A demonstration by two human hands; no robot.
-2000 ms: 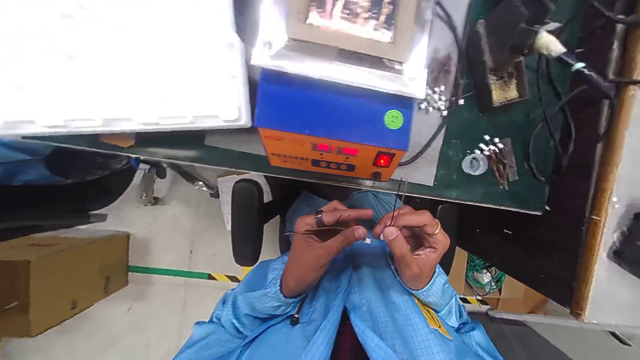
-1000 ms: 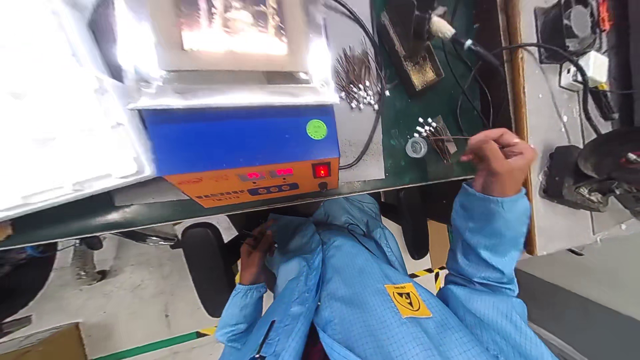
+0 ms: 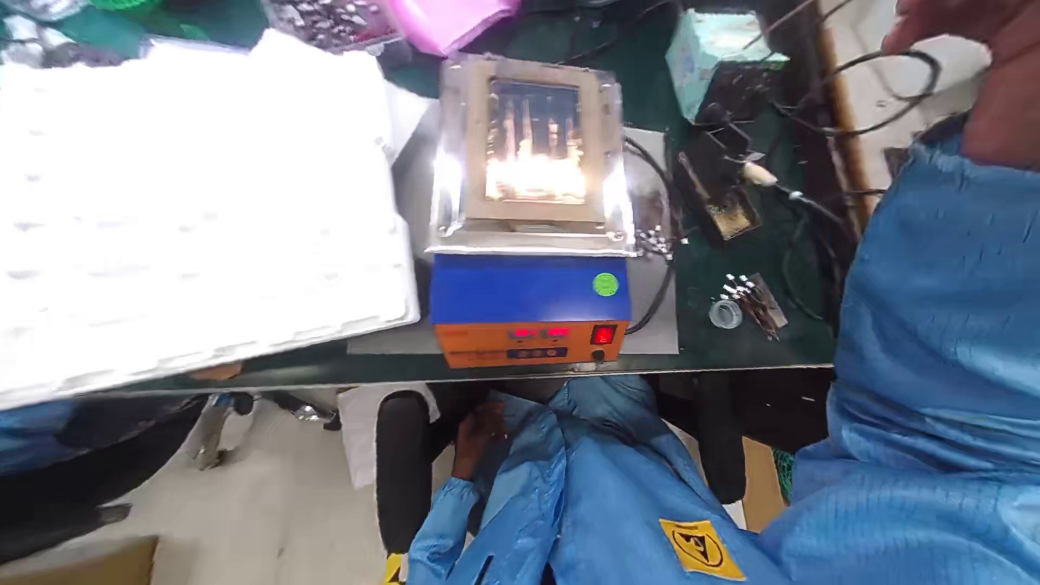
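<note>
My left hand (image 3: 483, 429) is low beside my lap, below the bench edge, in shade; whether it holds anything is unclear. My right hand (image 3: 983, 65) is raised at the upper right, partly cut off by the frame, near a dark cable (image 3: 934, 77). Its fingertips and any held thing cannot be made out. Between the hands, on the bench, sits a solder pot with a blue and orange housing (image 3: 528, 288) and bright molten metal (image 3: 536, 171) in its framed opening. Several wires with white connectors (image 3: 739, 288) lie right of it, beside a small clear round container (image 3: 725, 314).
A large white foam tray (image 3: 195, 211) covers the bench's left side, its front corner overhanging. More white-tipped wires (image 3: 654, 242) lie by the pot. A soldering iron stand with a sponge tray (image 3: 734, 218) and cables is at right. A light green box (image 3: 715, 49) stands behind. A black armrest (image 3: 402, 471) is below.
My right hand has moved from beside the small wire bundle out to the upper right. Two seconds ago both hands were together over my lap. My left hand stays low. The view has shifted.
</note>
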